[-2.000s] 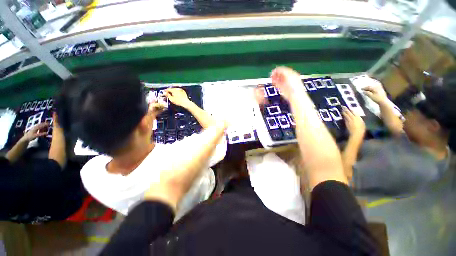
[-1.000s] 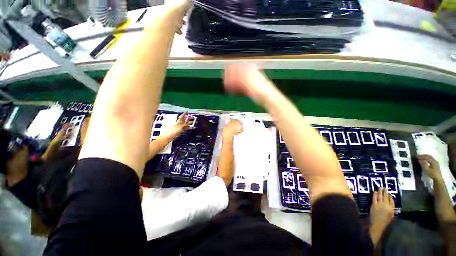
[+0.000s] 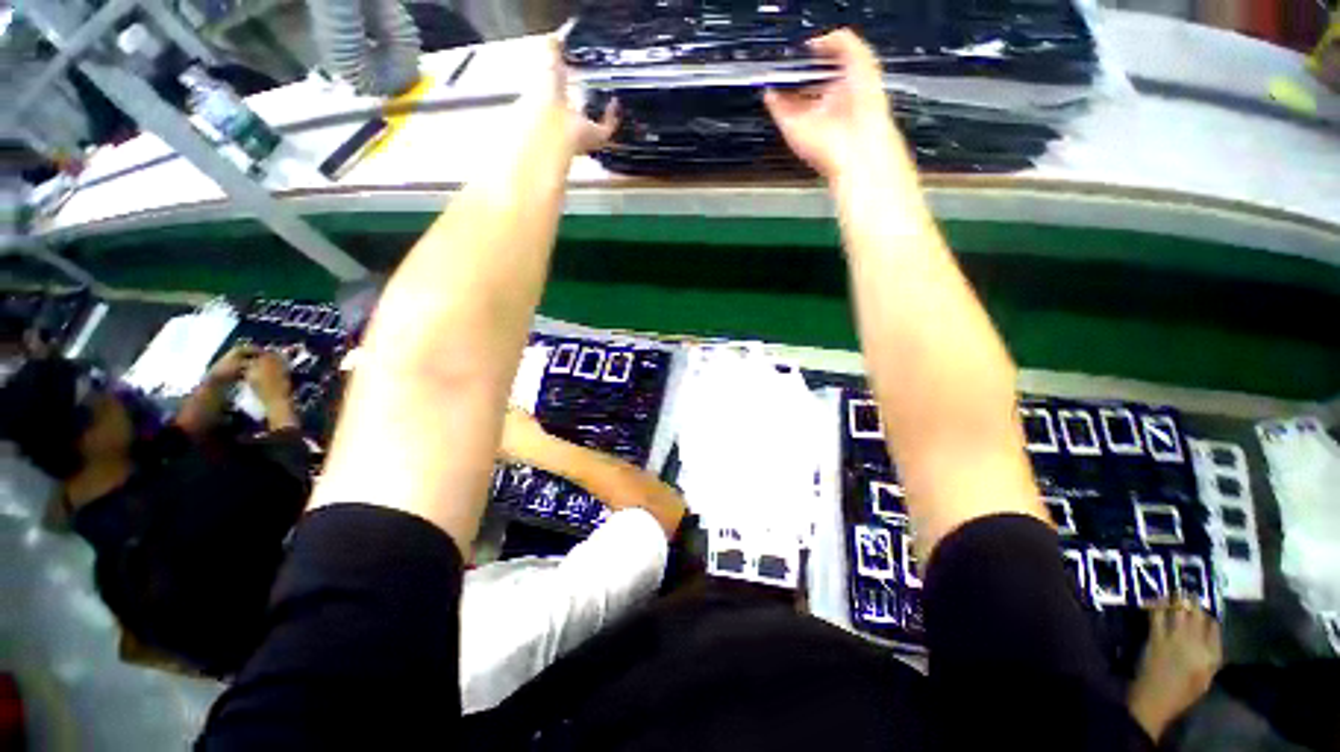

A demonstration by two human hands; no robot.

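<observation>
Glossy black stacked trays (image 3: 970, 129) lie on the raised white shelf at the top of the view. My left hand (image 3: 582, 121) grips the near left corner of the upper trays. My right hand (image 3: 832, 115) grips the near edge of the same trays, around their middle. A pale edge line runs between my hands, with more black layers below it. How many trays I hold cannot be told. The far side of the stack is cut off by the top edge.
Below, a black tray (image 3: 1110, 478) with white outlines lies right of a white sheet pile (image 3: 747, 441). Another tray (image 3: 603, 419) is at left, with a neighbour's arm over it. Seated people are on both sides. A bottle (image 3: 228, 115) and a grey hose (image 3: 363, 41) are upper left.
My right hand has moved from in front of the shelf up and right onto the trays' edge. My left hand, at the stack's left corner before, now shows its fingers around the edge.
</observation>
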